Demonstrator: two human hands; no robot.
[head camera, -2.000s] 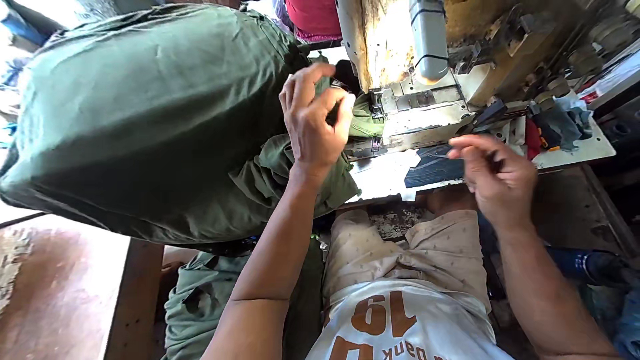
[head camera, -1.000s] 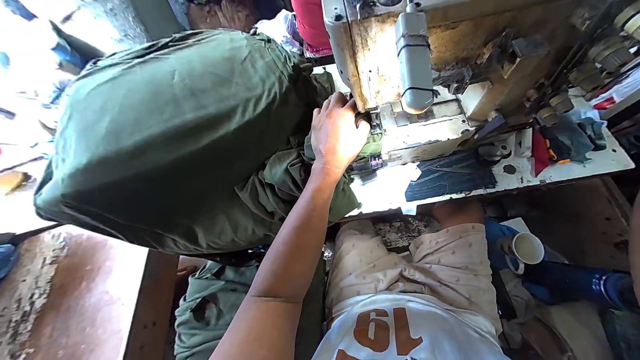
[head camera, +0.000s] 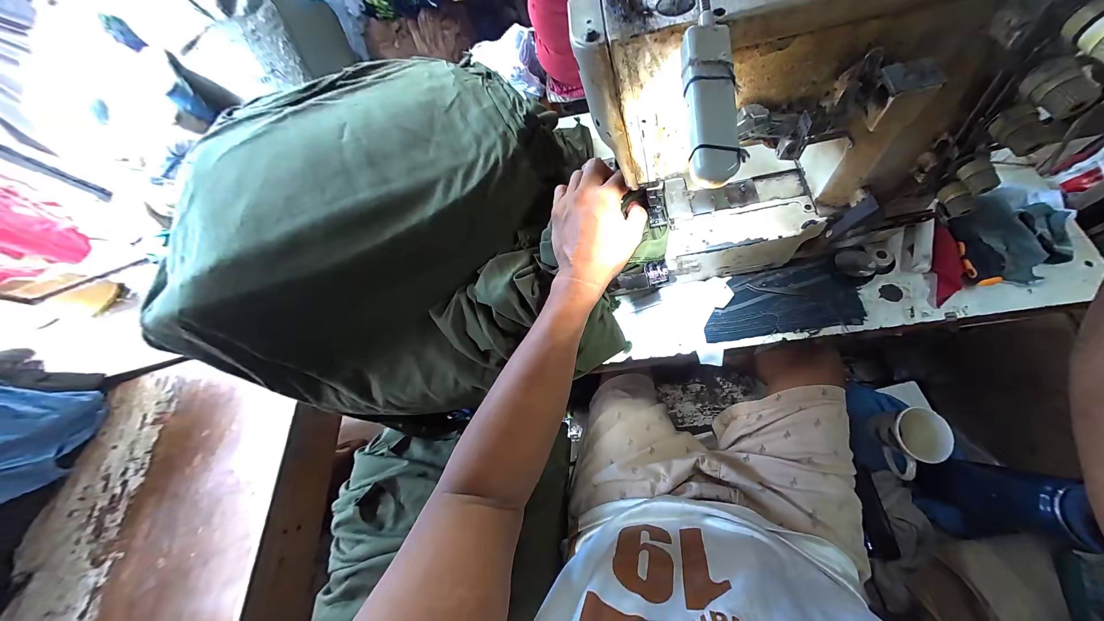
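Note:
My left hand (head camera: 595, 224) rests on bunched green fabric (head camera: 509, 289) close to the needle area of an industrial sewing machine (head camera: 733, 207). Its fingers curl over the cloth, and the fingertips are partly hidden beside the machine head. A large, bulging heap of dark green fabric (head camera: 345, 224) lies to the left of that hand. My right hand is out of the frame; only a strip of the right arm shows at the right edge. A grey cylinder (head camera: 711, 103) is strapped on the front of the machine head.
On the white machine table (head camera: 1000, 297) lie a dark textured pad (head camera: 785, 302), a red cloth piece (head camera: 946, 263) and grey-blue scraps (head camera: 1000, 237). A white cup (head camera: 923, 435) stands low at right. More green cloth (head camera: 388, 509) hangs below the heap. A worn wooden surface (head camera: 190, 492) is at lower left.
My left hand, raised above the cloth two seconds ago, has come down onto it by the machine. My right hand, seen then over the table front with its fingers pinched, has left the view.

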